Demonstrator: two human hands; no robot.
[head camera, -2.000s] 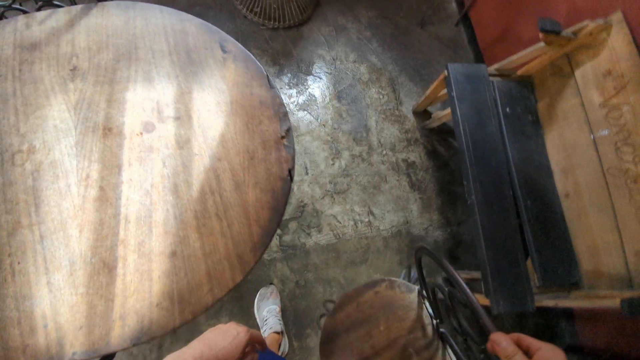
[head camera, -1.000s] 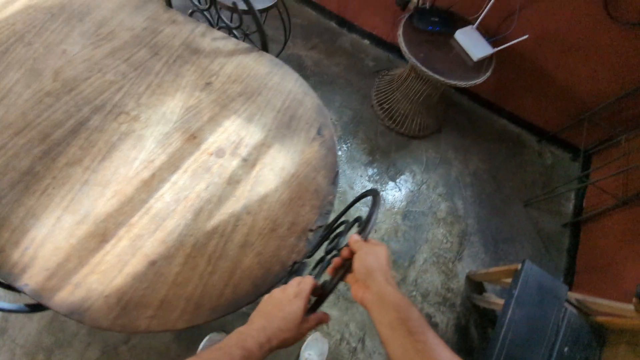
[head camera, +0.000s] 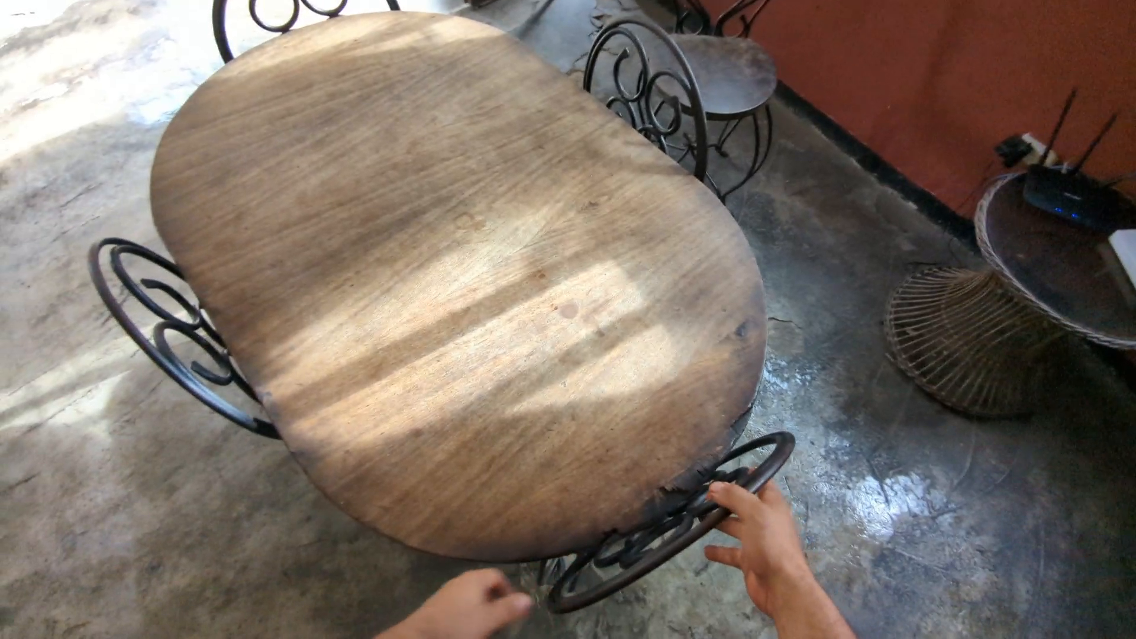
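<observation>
A black wrought-iron chair back (head camera: 621, 577) with scrollwork stands tilted against the near right end of an oval wooden table (head camera: 461, 293); its seat is hidden. My right hand (head camera: 763, 541) is at the upper right of this chair back, fingers over its rim, thumb apart; how firmly it grips is unclear. My left hand (head camera: 475, 608) is off the chair, a little left of its lower end, slightly blurred, with its fingers curled and nothing seen in it.
More iron chairs stand around the table, one at the left (head camera: 169, 346) and one at the upper right (head camera: 648, 89). Behind the latter is a round-seated chair (head camera: 723, 75). A wicker-based side table (head camera: 985, 222) holds a black router (head camera: 1074, 195) by the red wall (head camera: 941, 98).
The chair stood away from the table two seconds ago and is now at its end. My left hand, on the chair back one second ago, has come off it. The view has swung left.
</observation>
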